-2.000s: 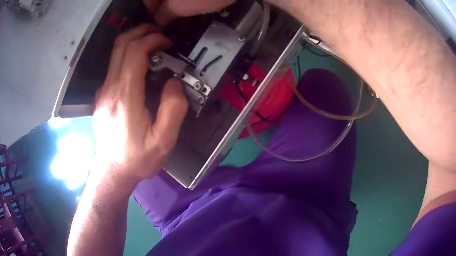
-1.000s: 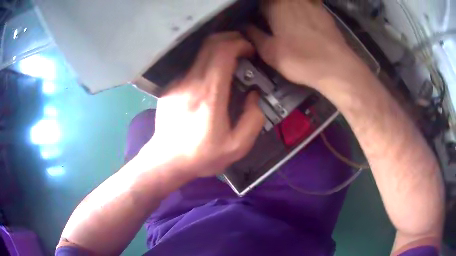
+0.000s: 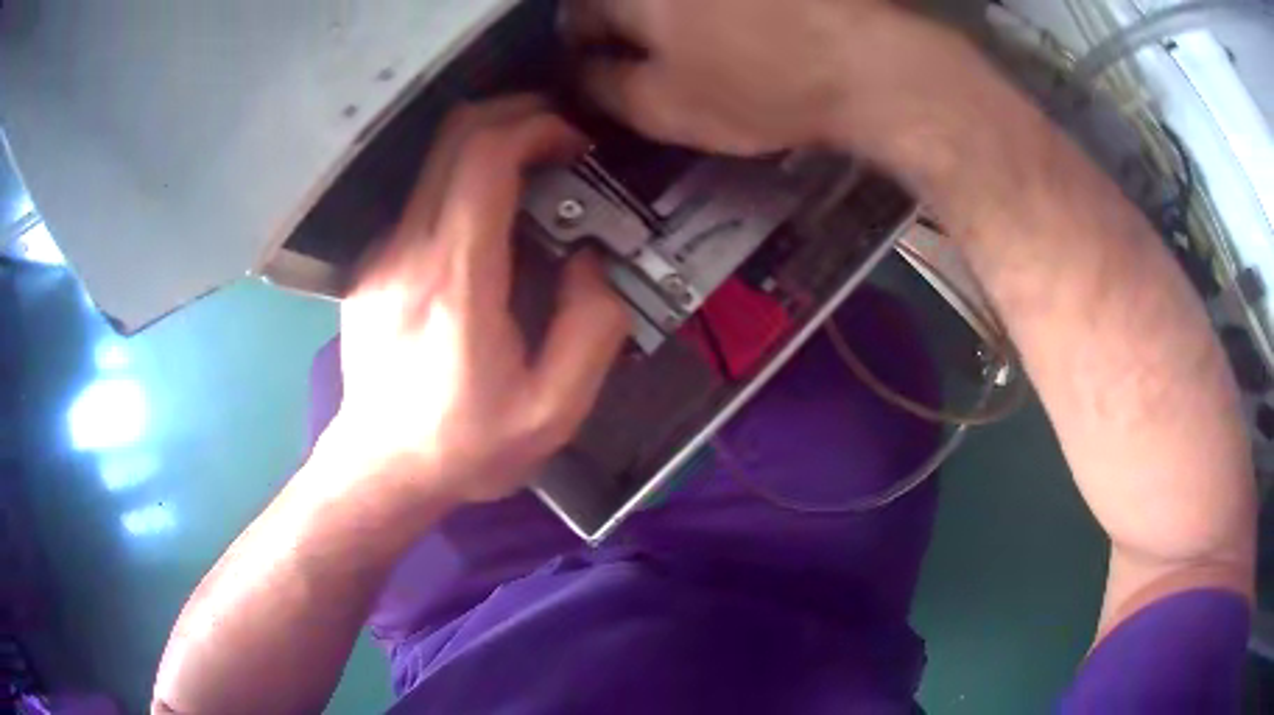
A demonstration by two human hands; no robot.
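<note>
The open machine housing (image 3: 594,528) lies above my lap, dark inside. A silver slotted plate (image 3: 727,221) with a small clamp block (image 3: 674,286) and a bracket with a round screw head (image 3: 570,212) sits inside it. My left hand (image 3: 468,314) reaches into the housing, its thumb and fingers around the bracket's left end; its fingertips are partly hidden. My right hand (image 3: 685,70) reaches in from the upper right, above the plate. Its fingers are hidden in the dark interior, and whether it holds anything does not show.
The large grey cover (image 3: 210,126) is at upper left. Red stool material (image 3: 748,324) shows through the housing. Clear tubing (image 3: 873,503) loops over the purple-clothed legs at the right. White bench equipment with wires (image 3: 1188,105) is at upper right. The floor (image 3: 238,419) is green.
The view has shifted, so the housing sits lower and further right than two seconds ago. My left hand stays at the bracket. My right forearm now covers the upper part of the slotted plate.
</note>
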